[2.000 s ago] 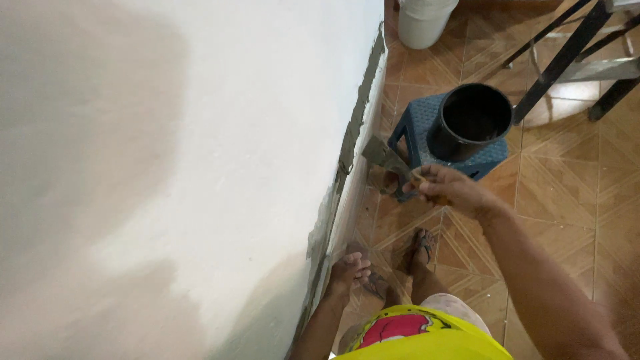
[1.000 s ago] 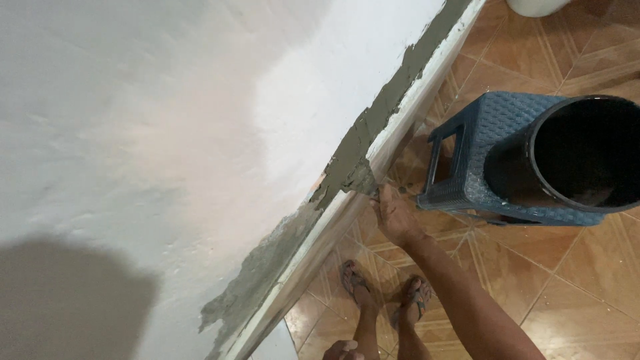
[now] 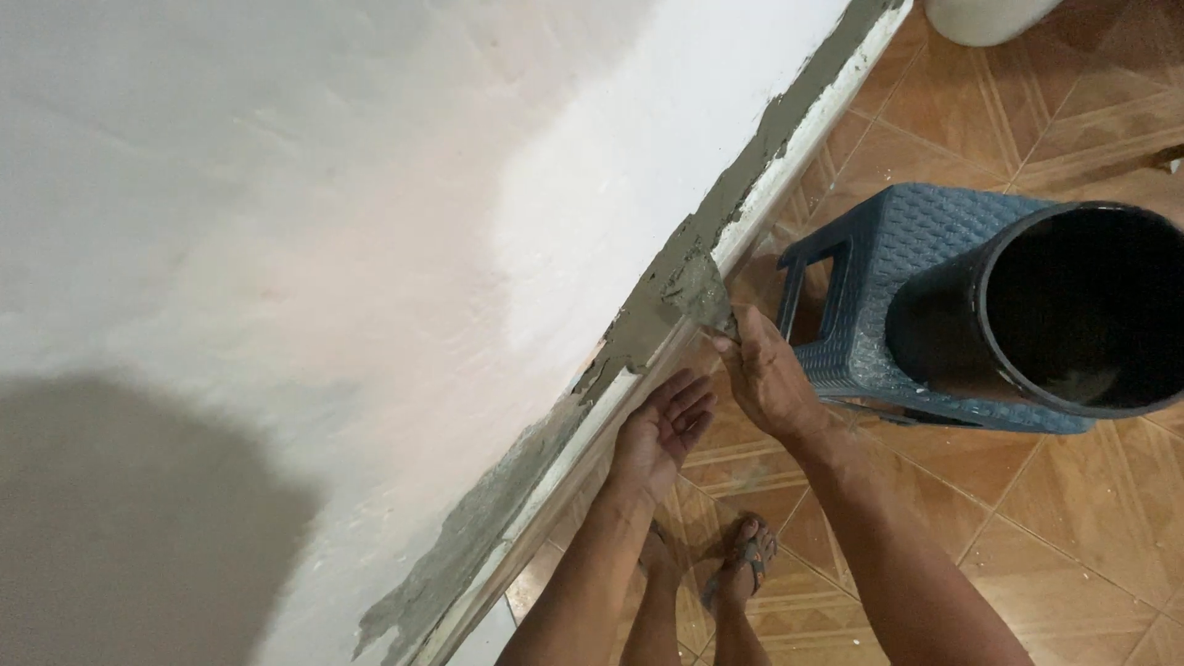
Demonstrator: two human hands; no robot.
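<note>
My right hand grips a putty knife, whose blade is coated in grey mortar and lies against the edge of the white wall. A strip of grey mortar runs along that edge, beside a white trim. Below the blade, my left hand is palm up with its fingers slightly curled and apart, holding nothing. The knife's handle is mostly hidden in my right hand.
On the right, a black bucket stands on a blue plastic stool. A white container sits at the top right. My sandalled feet are on the brown tiled floor.
The putty knife was near the stool two seconds ago and is now against the mortar strip. My left hand has come up beside the wall edge, below the blade. The view has moved closer.
</note>
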